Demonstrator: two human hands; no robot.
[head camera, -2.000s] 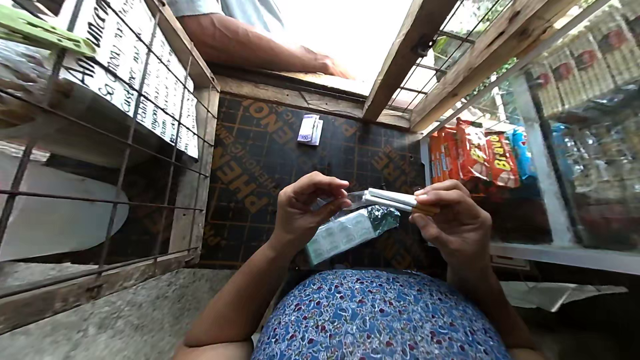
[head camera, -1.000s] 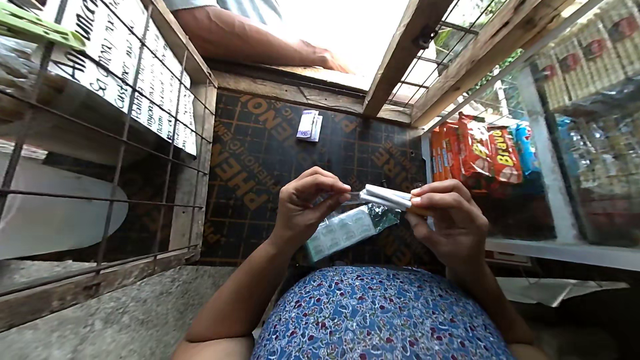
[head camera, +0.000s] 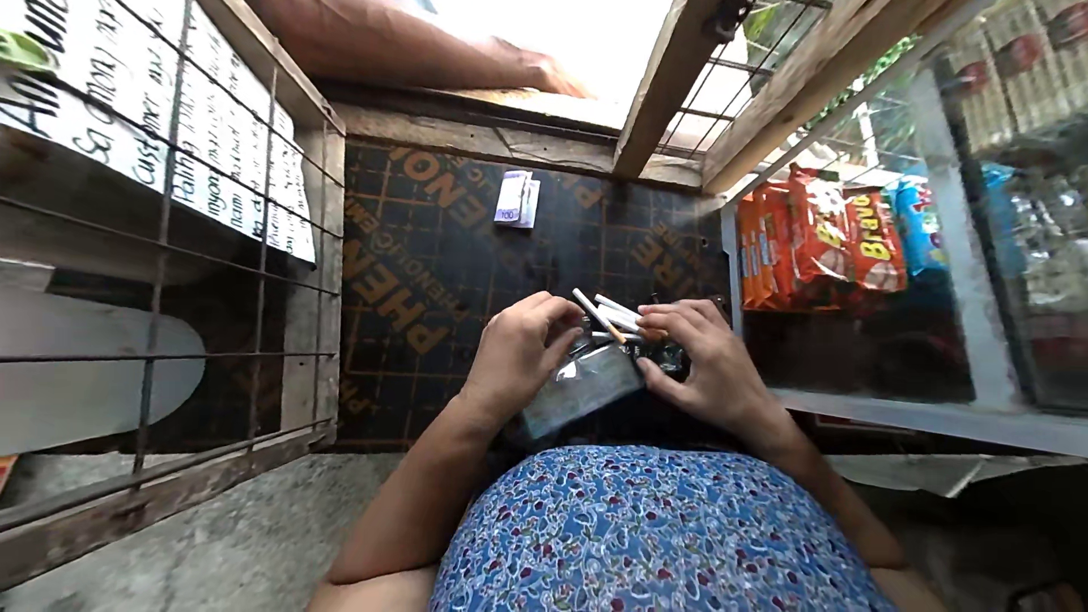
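Several cigarettes (head camera: 618, 316) lie spread at different angles over a clear plastic packet (head camera: 586, 387) on the dark counter. My right hand (head camera: 710, 361) is at their right side, its fingertips touching their ends; whether it grips any of them is unclear. At the left, my left hand (head camera: 529, 348) has thumb and fingers pinched together on what looks like clear plastic film beside the packet. Dark crinkled wrapping partly shows under my right fingers. Farther back on the counter lie folded banknotes (head camera: 515, 200).
A person's forearm (head camera: 425, 51) rests beyond the wooden sill (head camera: 476, 138). Wire mesh in a wooden frame (head camera: 310, 374) stands at the left, with a handwritten paper sign (head camera: 212, 127). At the right, a glass-fronted case (head camera: 986, 340) holds red snack packs (head camera: 820, 229).
The cigarettes, earlier bunched between my hands, now lie spread over the packet. Both hands have come lower, and my right hand has loosened from the bunch.
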